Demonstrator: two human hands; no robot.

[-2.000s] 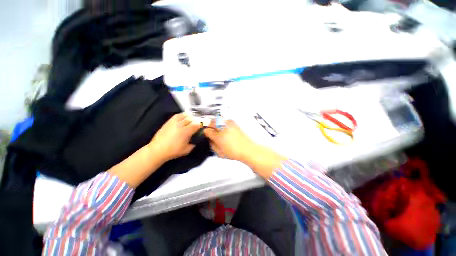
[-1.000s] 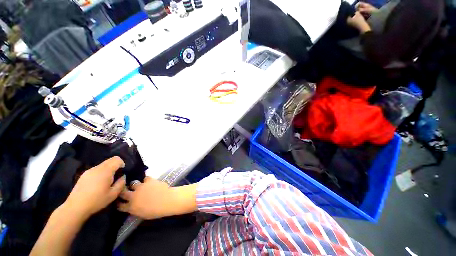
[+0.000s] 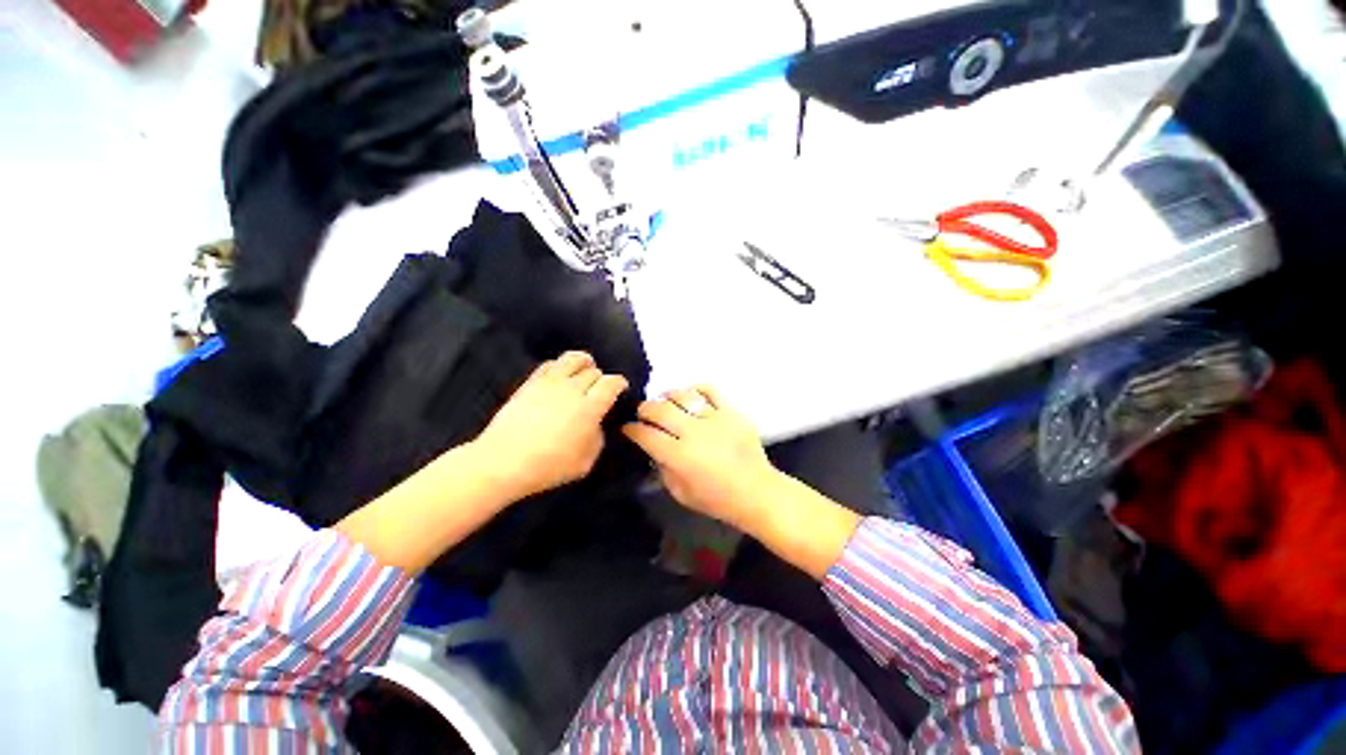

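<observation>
A black garment piece (image 3: 428,354) lies left of and below the needle area and hangs over the table's front edge. My left hand (image 3: 554,421) pinches its right edge between thumb and fingers. My right hand (image 3: 706,450), with a ring on one finger, pinches the same edge close beside it. Both hands are in front of the presser foot (image 3: 623,263), near the table's front edge. The cloth reaches up to the foot; whether it lies under it I cannot tell. The fingertips partly hide the pinched edge.
The white sewing machine (image 3: 709,89) stands behind. Black snips (image 3: 778,275) and red-and-yellow scissors (image 3: 992,251) lie right of the needle. Black cloth (image 3: 354,118) is heaped at back left. A blue crate (image 3: 974,516) with red cloth (image 3: 1269,502) is at lower right, a white bin (image 3: 450,693) below left.
The view has swung back left from the crate side. Both hands still pinch the cloth edge close together; compared with two seconds ago they are farther in front of the presser foot.
</observation>
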